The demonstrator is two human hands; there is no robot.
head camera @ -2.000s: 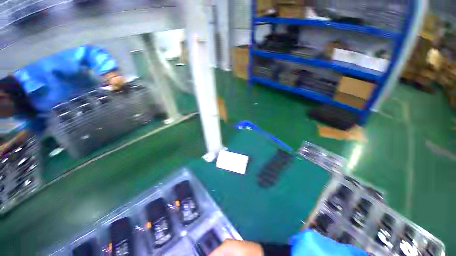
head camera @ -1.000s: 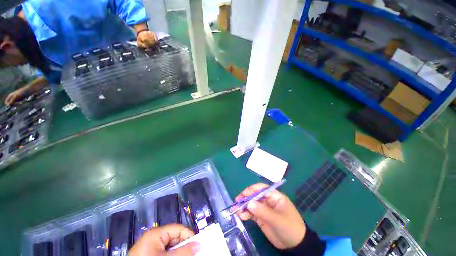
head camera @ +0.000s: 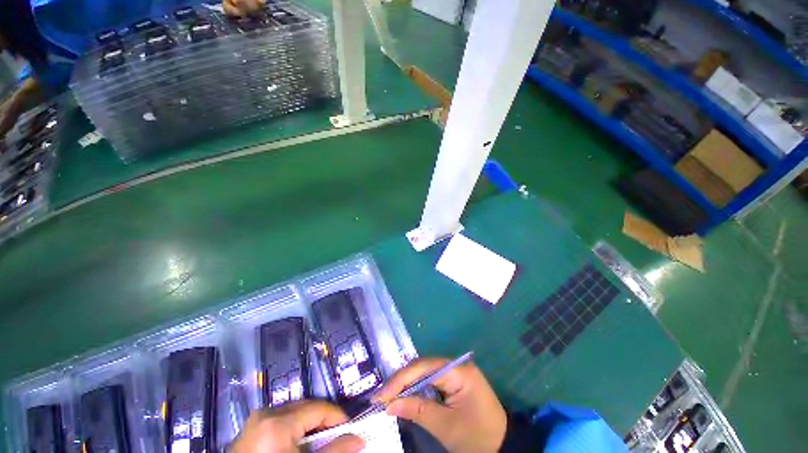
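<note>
My left hand holds a small white backing sheet at the bottom centre, over the near edge of the tray. My right hand grips thin tweezers like a pen, their tip at the sheet's upper edge beside my left fingers. Any piece at the tip is too small to tell. The clear blister tray holds black phone bodies in a row of pockets, with silvery patches and orange spots. My hands hide part of its near right side.
A white sheet lies beside a white post. A dark pad grid lies right of it. More filled trays are at lower right. Stacked trays and a person's hand are across; blue shelving is beyond.
The right hand came into view with the tweezers, then moved down and left, bringing the tip to the sheet in the left hand. The camera view has shifted.
</note>
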